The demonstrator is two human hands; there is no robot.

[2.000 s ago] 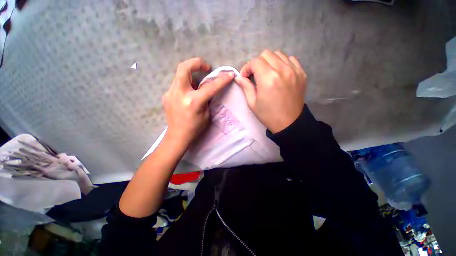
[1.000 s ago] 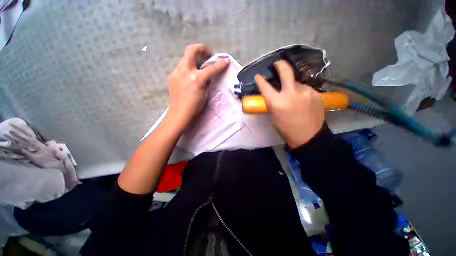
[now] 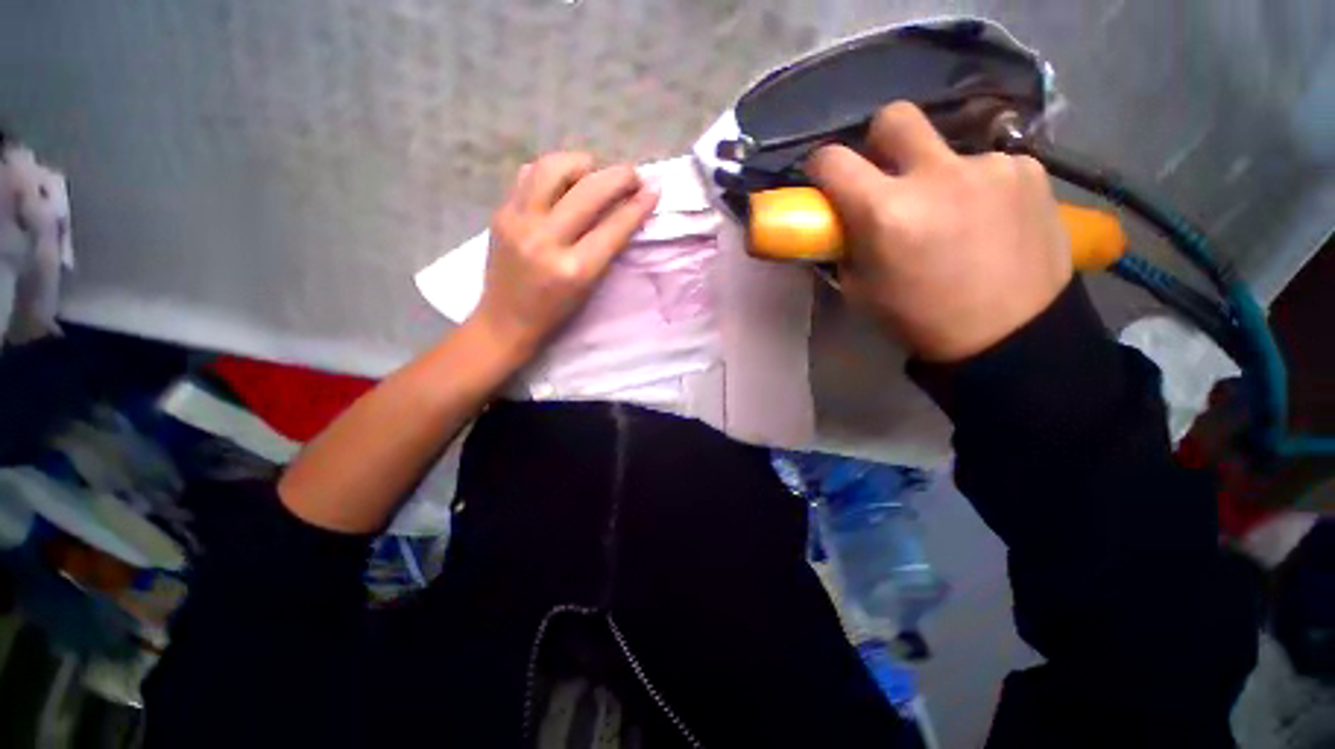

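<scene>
A pale pink garment panel [image 3: 659,344] lies at the table's near edge, against my lap, with a deeper pink stitched patch in its middle. My left hand [image 3: 564,242] lies on the panel's upper left part, fingertips pressing near the folded top strip. My right hand [image 3: 944,220] grips the yellow-orange handle [image 3: 795,224] of the dark steam iron [image 3: 879,88]. The iron's tip is at the panel's upper right corner; its body lies to the right. Whether the tip presses on the cloth cannot be told.
Dark and teal hoses [image 3: 1244,329] curve from the iron's rear down the right side. A stack of pale cloth [image 3: 32,227] shows at the left edge. Below the grey table [image 3: 293,190] are a red item [image 3: 293,392] and blurred blue plastic [image 3: 879,542].
Since the earliest frame, my right hand has let go of the cloth and taken hold of the iron. The panel has turned, its top edge now flatter. My left hand has stayed on it.
</scene>
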